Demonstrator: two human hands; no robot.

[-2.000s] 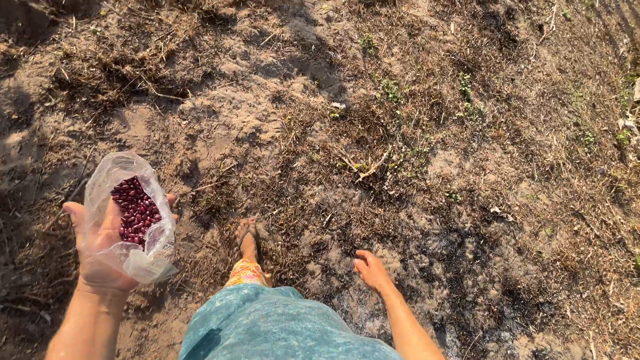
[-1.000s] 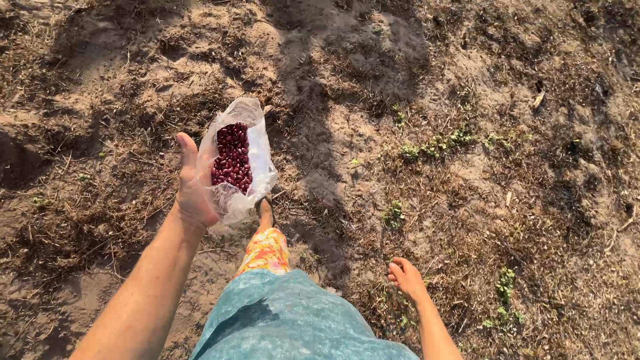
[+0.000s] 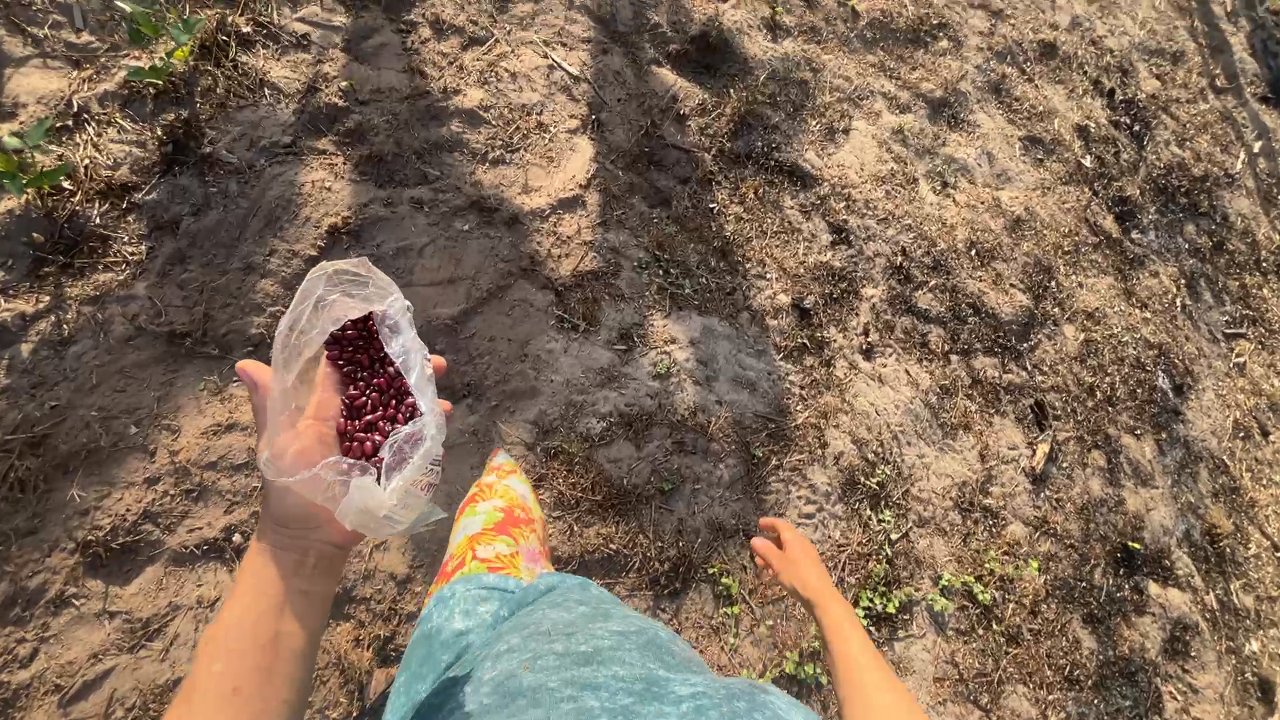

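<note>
On the palm of my left hand rests a clear plastic bag with its mouth wide, my thumb along one side and fingertips showing at the other. Dark red beans lie in a heap inside it. The bag bears some writing. My right hand hangs low at my right side, over the ground, its fingers partly curled. Whether anything small sits between its fingertips cannot be told.
Dry, uneven soil with straw and shadows spreads all around. Green leafy plants grow at the upper left, and low green weeds at the lower right. Patterned trousers and a teal shirt show below.
The ground in view has changed greatly as the view moves. Leafy plants now show at the upper left. My left hand has kept the bag of beans throughout.
</note>
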